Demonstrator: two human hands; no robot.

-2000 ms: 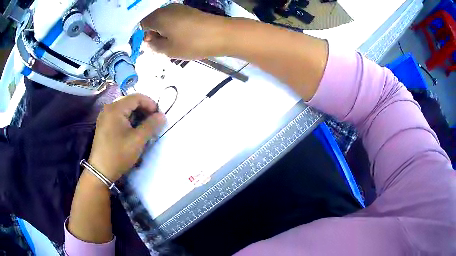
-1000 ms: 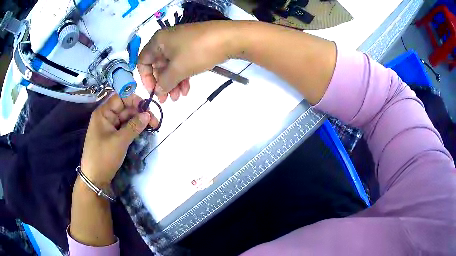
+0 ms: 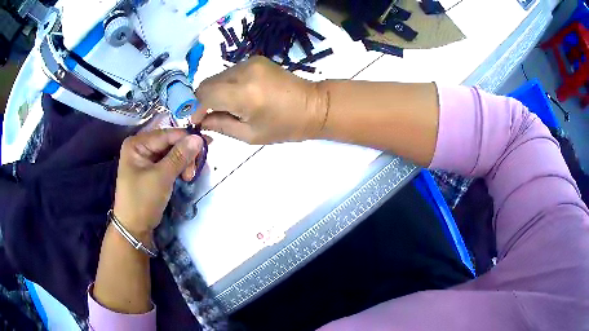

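Observation:
My left hand point(image 3: 155, 161) pinches a small dark strip or loop point(image 3: 202, 152) between thumb and fingers, just below the machine's blue-grey round attachment point(image 3: 179, 97). My right hand point(image 3: 258, 100) has its fingertips at the same spot, touching the dark piece; the fingers hide most of it. The dark purple-black lining point(image 3: 71, 187) lies in folds under and left of my left hand. A fuzzy grey and black plaid edge point(image 3: 184, 265) runs down beside my left wrist. The needle and presser foot are not clearly visible.
A loose pile of short black strips point(image 3: 268, 35) lies behind my right hand. Dark labels point(image 3: 397, 26) lie on brown card point(image 3: 433, 32) at the back right. A printed ruler point(image 3: 323, 223) borders the white table point(image 3: 226, 239). A red stool point(image 3: 568, 58) stands far right.
My right hand came down from the strip pile area to meet my left hand near the needle area. The cord ring seen earlier is now mostly hidden by fingers.

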